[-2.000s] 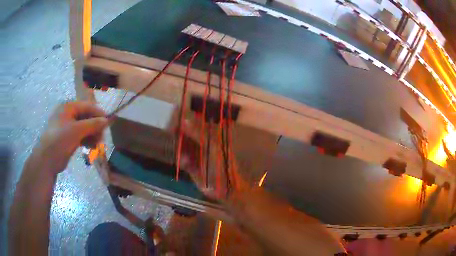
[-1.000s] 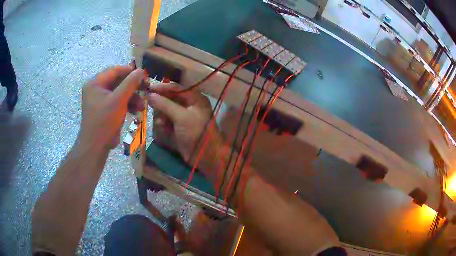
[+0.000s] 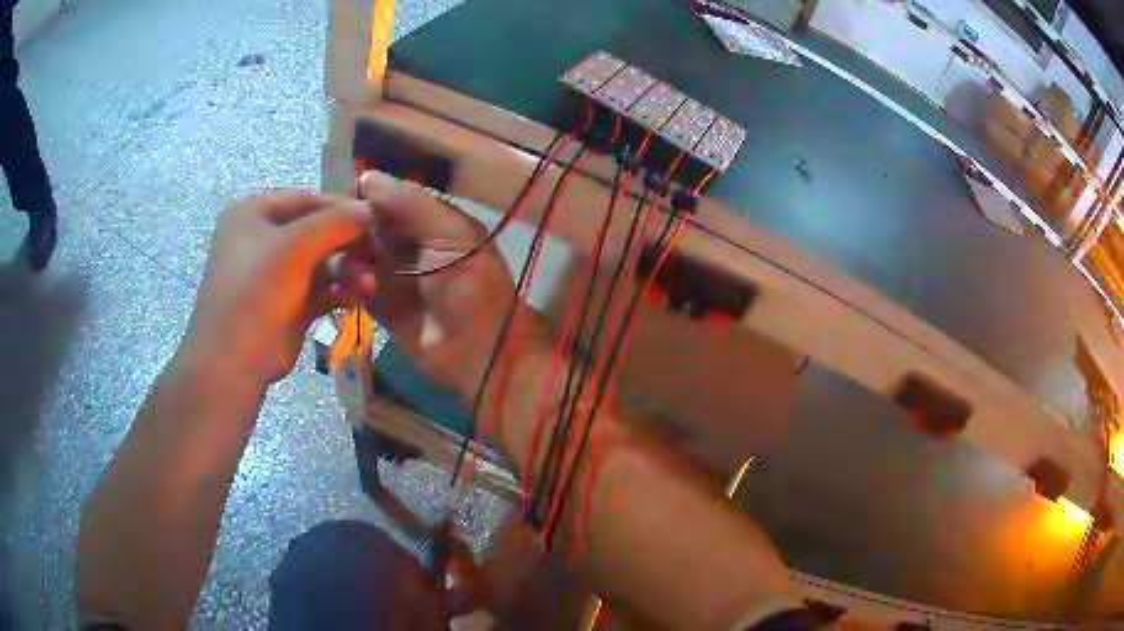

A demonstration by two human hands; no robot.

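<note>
An LED board (image 3: 653, 109) lies on the dark green shelf, and red and black lead wires (image 3: 610, 308) hang from it over the rack edge. One wire pair curves left into the fingers of both hands. My left hand (image 3: 277, 271) pinches the wire end beside the leftmost clip terminal (image 3: 403, 153). My right hand (image 3: 431, 265) also holds this lead, with its fingertips close to the left ones. The other wires hang in front of my right forearm. The wire tips are hidden or too small to tell.
More black terminals sit along the pale rail, one behind the wires (image 3: 700, 284) and one farther right (image 3: 933, 403). Another board (image 3: 749, 37) lies at the back. A person's leg (image 3: 25, 148) stands at far left. Orange light glows at lower right.
Over two seconds my right hand has come up from the lower hanging wires to my left hand at the leftmost terminal. A person's leg has come into view at left.
</note>
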